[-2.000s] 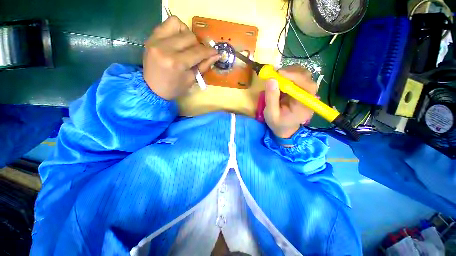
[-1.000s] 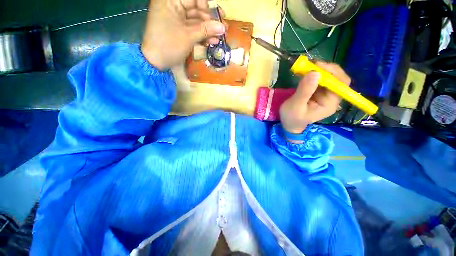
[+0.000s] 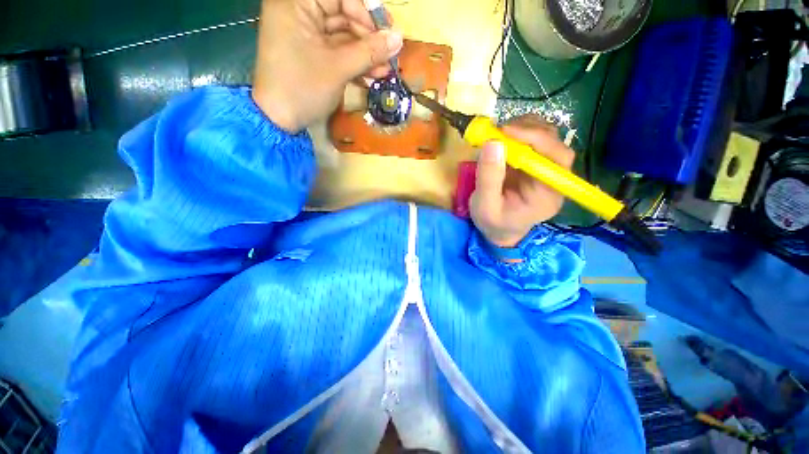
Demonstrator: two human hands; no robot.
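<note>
The round workpiece [image 3: 389,101], a dark disc with bright spots, sits on the orange-brown fixture [image 3: 364,135]. My left hand [image 3: 321,55], cut off by the top edge, holds grey tweezers [image 3: 380,18] whose tip reaches the disc's upper edge. My right hand [image 3: 519,182] is closed around the yellow soldering iron [image 3: 550,170]. Its thin metal tip is at or very near the disc's upper right edge; exact contact is unclear. The fixture lies on a pale yellow board [image 3: 475,66].
A pink block [image 3: 466,188] is partly hidden by my right hand. A solder spool [image 3: 43,91] stands at left, with solder wire [image 3: 177,34] running from it. Beyond are a round pot [image 3: 543,31], blue soldering station [image 3: 671,97], yellow sponge block [image 3: 735,167] and a fan [image 3: 785,202].
Since one second ago, the iron has moved left, bringing its tip to the disc. The left hand has barely moved. Compared with two seconds ago, the left hand is higher and holds the tweezers differently.
</note>
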